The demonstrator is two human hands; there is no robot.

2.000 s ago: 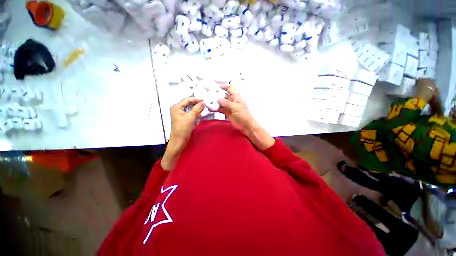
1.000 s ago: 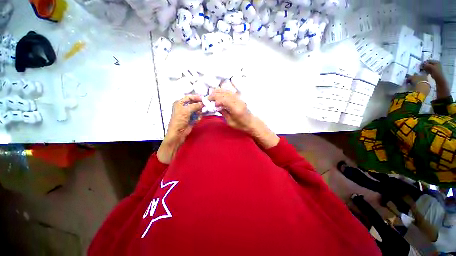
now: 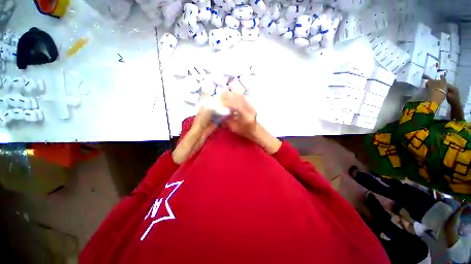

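A small white unit (image 3: pixel 221 110) is between my two hands, close to my body at the table's front edge; its details are blurred. My left hand (image 3: pixel 204 122) is on its left side, with the fingers blurred and partly overexposed. My right hand (image 3: pixel 239 112) closes on it from the right with curled fingers. Loose small white pieces (image 3: pixel 208 85) lie on the table just beyond my hands. A larger heap of white units with blue bands (image 3: pixel 248 23) lies farther back.
White cartons (image 3: pixel 348 98) stand stacked at right, where a person in a green and yellow patterned top (image 3: pixel 423 139) handles boxes. At left are a black curved object (image 3: pixel 36 48), a yellow strip (image 3: pixel 77 47), an orange-yellow roll (image 3: pixel 50 6) and rows of white units (image 3: pixel 20 100).
My hands have drawn together and nearer my body with the white unit. More of the loose pieces shows beyond them. The neighbouring person's hands have shifted at the cartons.
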